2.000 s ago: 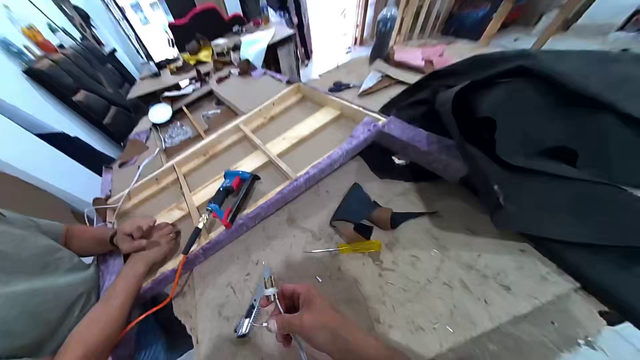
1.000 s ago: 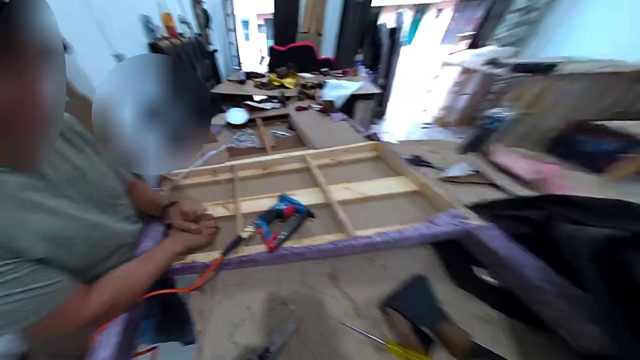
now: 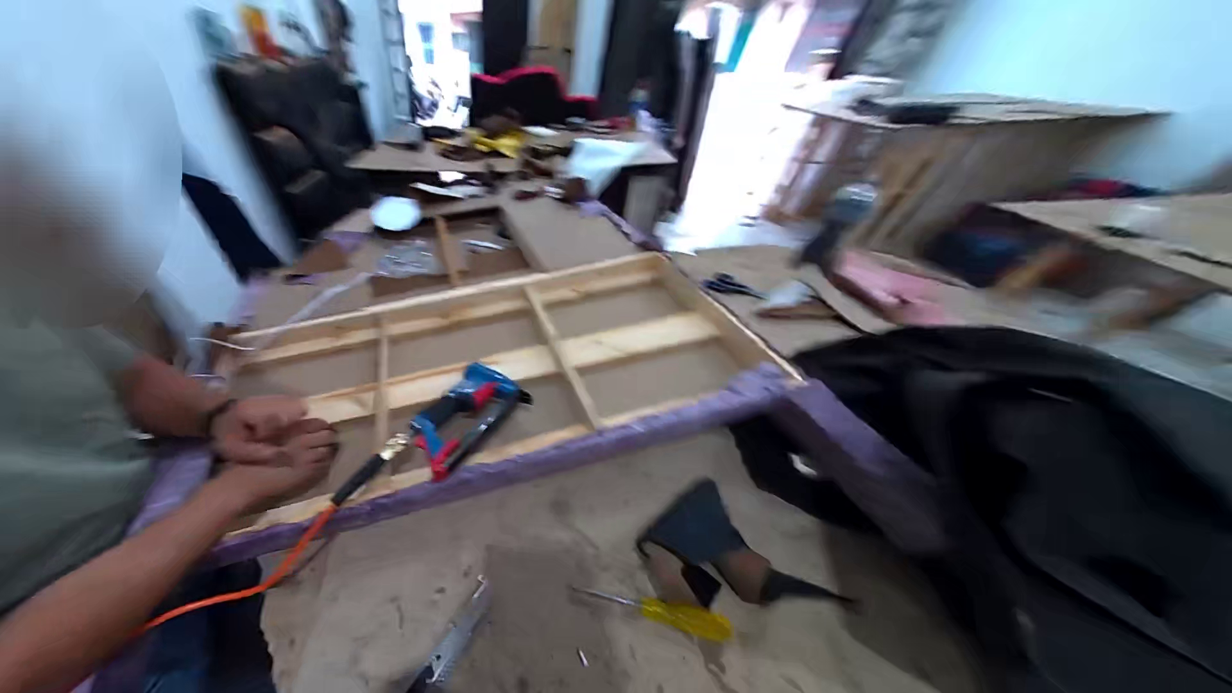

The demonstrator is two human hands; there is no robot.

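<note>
Neither of my hands shows now. A metal hand tool, blurred and of unclear kind (image 3: 454,640), lies at the bottom edge of the view. To its right is a screwdriver with a yellow handle (image 3: 685,618), beside scraps of dark fabric (image 3: 698,529). A blue and red pneumatic staple gun (image 3: 472,414) rests on a wooden frame (image 3: 616,348) edged in purple material, with an orange air hose (image 3: 279,577) running from it to the lower left.
At left a person in a green shirt rests clasped hands (image 3: 274,448) by the frame. Black fabric (image 3: 1088,500) is heaped at right. Scissors (image 3: 730,285) lie behind the frame's far corner. A cluttered table (image 3: 385,157) stands farther back.
Two seconds ago one of my hands was at the metal tool near the bottom edge; it is out of view now. The view has swung upward and left.
</note>
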